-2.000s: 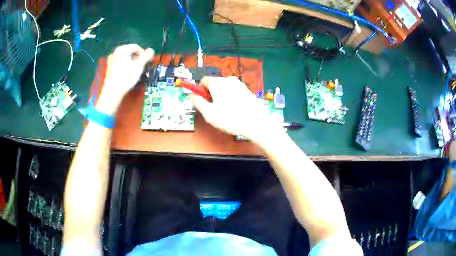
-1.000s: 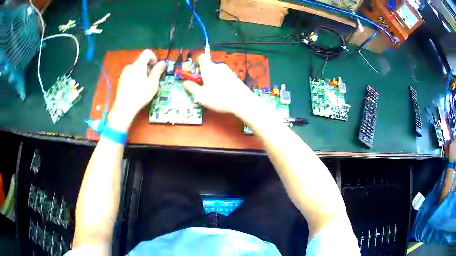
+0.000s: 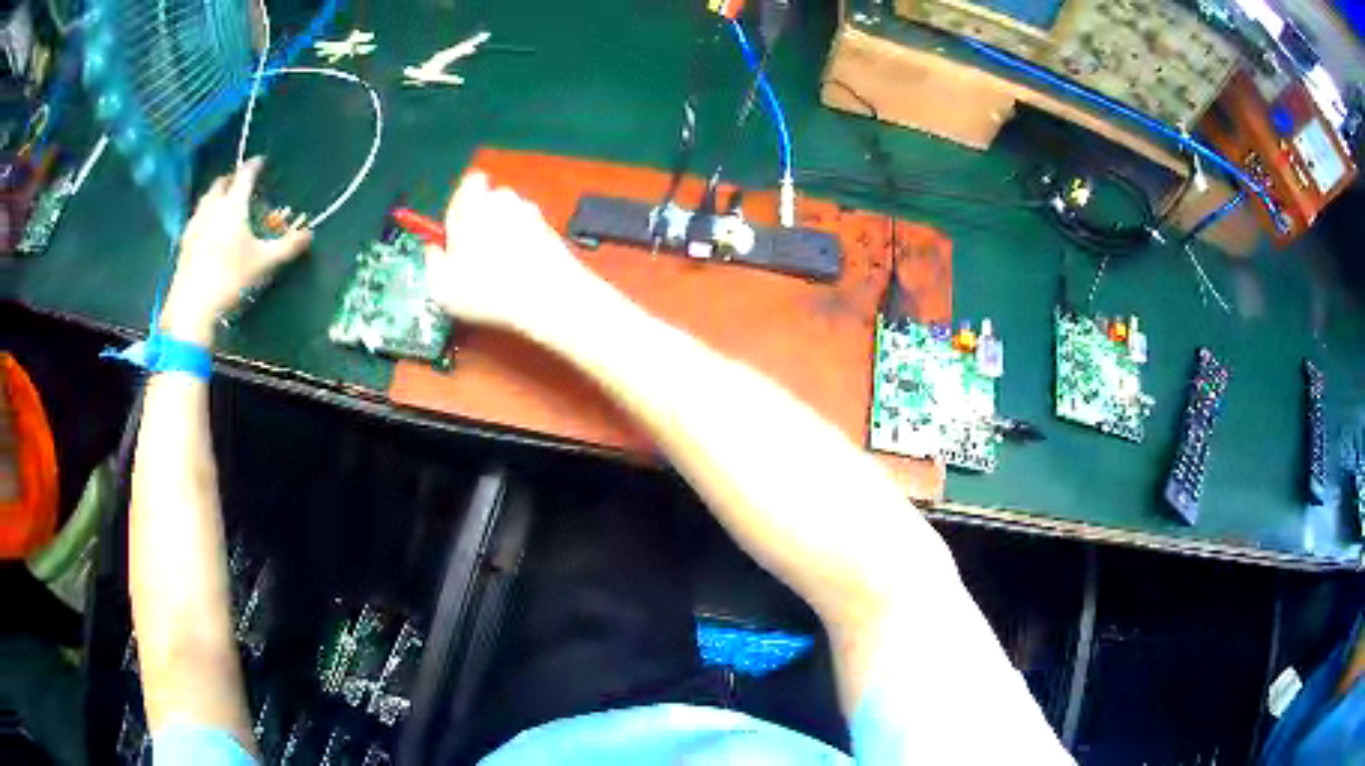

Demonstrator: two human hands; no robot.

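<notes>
My right hand [image 3: 502, 262] holds a red pen [image 3: 419, 225] at the edge of a green-white circuit board [image 3: 386, 299], left of the orange-brown mat [image 3: 719, 352]. The hand covers the board's right side; whether it grips the board is unclear. My left hand [image 3: 225, 255], with a blue wrist strap [image 3: 178, 356], is further left at the white cable's loop. Its thumb and fingers are spread around small orange connectors [image 3: 276, 220]; whether it grips anything is unclear. The black connector bar [image 3: 779, 250] lies on the mat with plugs at its middle and no board against them.
Another board [image 3: 936, 392] lies on the mat's right edge, and one [image 3: 1100, 374] lies further right. Two remote controls [image 3: 1196, 437] lie beyond. A teal fan [image 3: 172, 83] stands at left. A white cable [image 3: 374, 142] loops behind my left hand. Black cables and a blue cable [image 3: 771, 112] reach the bar.
The view has turned left. The board at the connector bar is away from the plugs, and a board is now by my right hand. Both hands have moved left, my left hand furthest.
</notes>
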